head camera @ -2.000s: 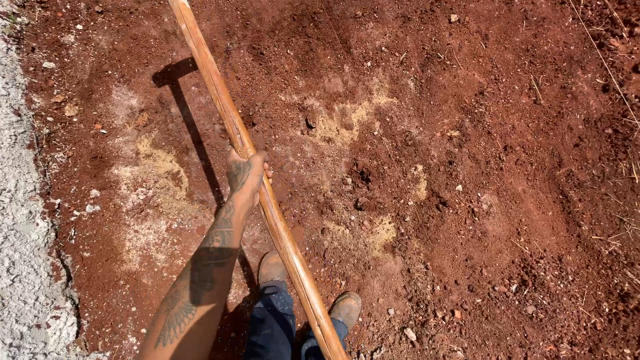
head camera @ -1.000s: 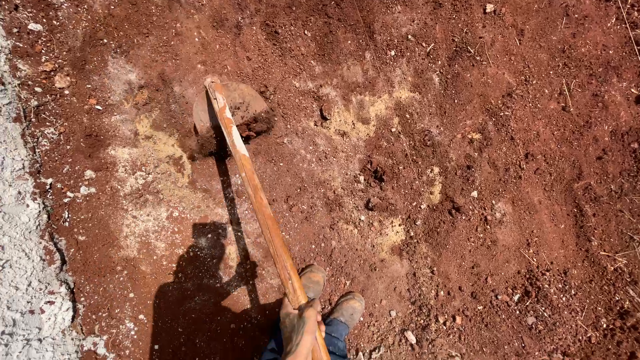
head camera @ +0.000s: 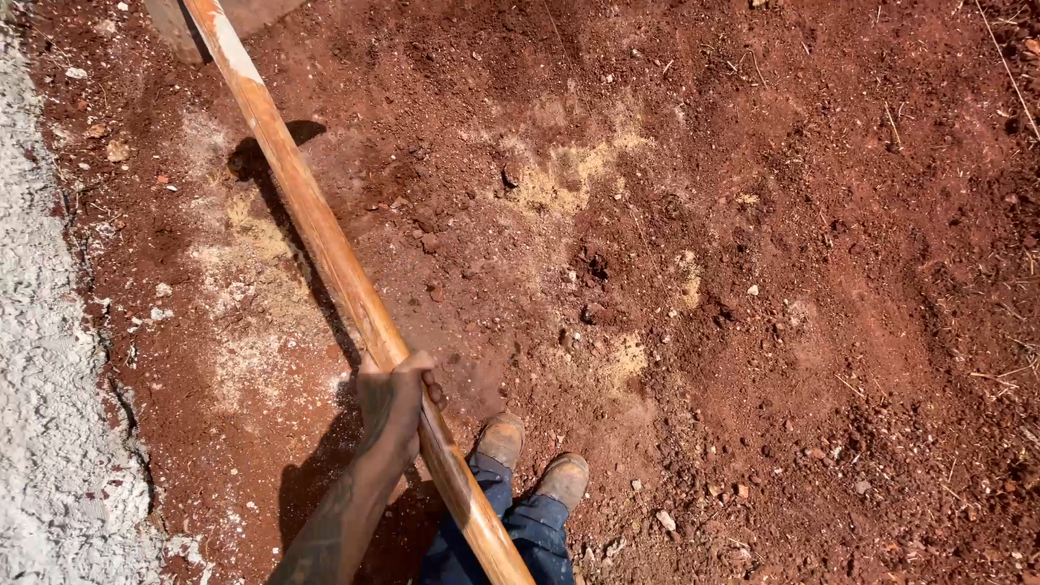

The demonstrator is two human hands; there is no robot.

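Note:
My left hand (head camera: 398,394), on a tattooed forearm coming from the bottom left, is closed around the long wooden handle (head camera: 325,244) of a hoe. The handle runs diagonally from the top left to the bottom edge, with a pale patch near its upper end. Beyond that end shows part of the broad, soil-coloured hoe blade (head camera: 175,28), cut off by the top edge. The blade's shadow falls apart from it on the red soil, so it is raised. My right hand is out of view.
Red soil (head camera: 812,325) with sandy yellowish patches, small stones and dry stalks spreads ahead and to the right. A rough whitish concrete strip (head camera: 49,390) borders the left. My boots (head camera: 565,479) stand side by side at bottom centre, below blue trousers.
One second ago the blade was nearer the middle, low over the soil, and only a hand near my boots showed on the handle. Now the blade is farther up and left, and raised.

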